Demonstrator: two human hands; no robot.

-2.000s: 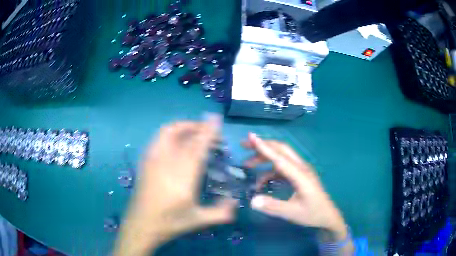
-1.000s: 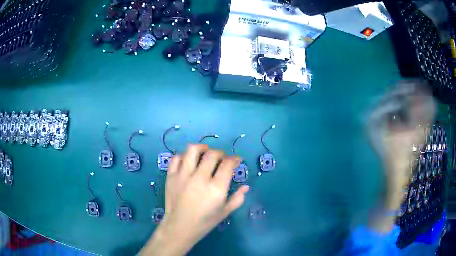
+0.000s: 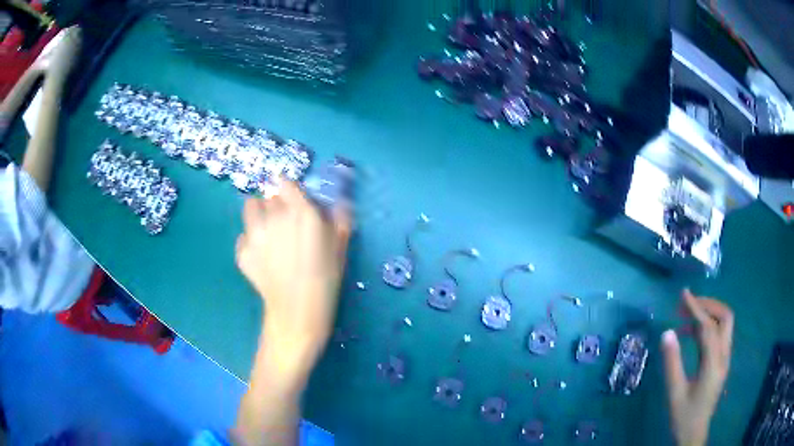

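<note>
My left hand, blurred, is at the right end of the long circuit board row. A blurred grey piece, seemingly a circuit board, is between its thumb and fingers. My right hand is open and empty, palm side towards the modules, with thumb and fingers apart. Just left of it a silvery oblong circuit board lies on the mat at the right end of the upper module row. Wired modules lie spaced out in two rows, thin leads pointing away from me, with tiny white plugs.
A shorter board row lies at left. The loose module pile is at the back, the white screw feeder at right. A clear tray stack stands back left. A black tray is lower right. Another person's arm and a red stool show at left.
The view has turned left. My left hand has gone from the modules to the board row. My right hand has come back from the right tray, and a silvery board now lies by the modules.
</note>
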